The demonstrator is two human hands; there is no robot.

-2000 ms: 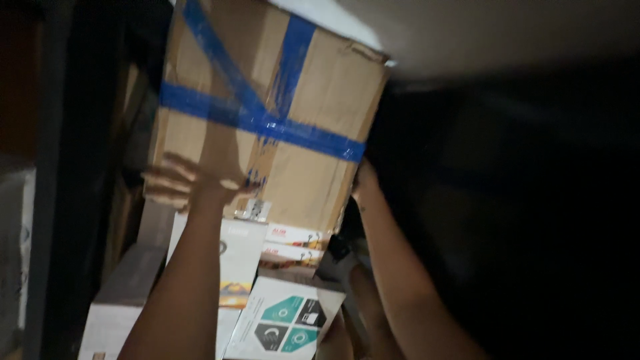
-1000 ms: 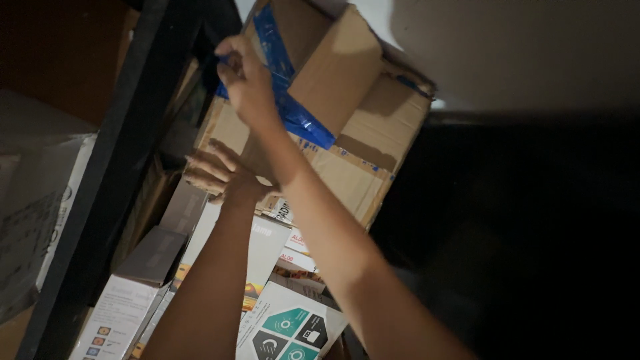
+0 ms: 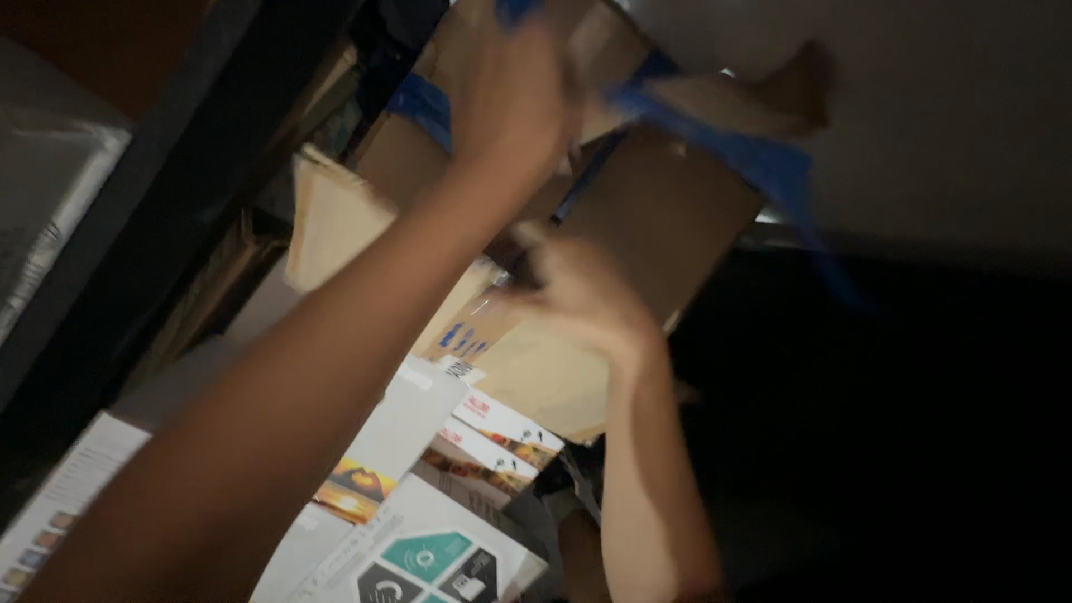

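Note:
A cardboard box (image 3: 662, 218) lies tilted at the upper middle with its flaps spread. My left hand (image 3: 515, 100), blurred, is over the upper part of the box; whether its fingers hold a flap or tape cannot be told. My right hand (image 3: 582, 285) is over the box's near part, fingers towards its opening, also blurred. Loose blue tape (image 3: 720, 142) trails from a raised flap to the right. The near flap (image 3: 544, 368) hangs outwards towards the smaller boxes, and another flap (image 3: 335, 218) sticks out at the left. The box's contents are mostly hidden.
Below the carton are a white box with teal and black shapes (image 3: 452, 544), a white box with a sunset picture (image 3: 410, 410) and smaller printed boxes (image 3: 494, 452). A dark beam (image 3: 167, 159) runs along the left, beside a grey wrapped package (image 3: 50, 176). A pale surface (image 3: 946, 126) stands upper right.
The box, closed with crossed blue tape two seconds ago, now has its flaps spread and the tape loose. My right hand has moved down from the tape at the upper left.

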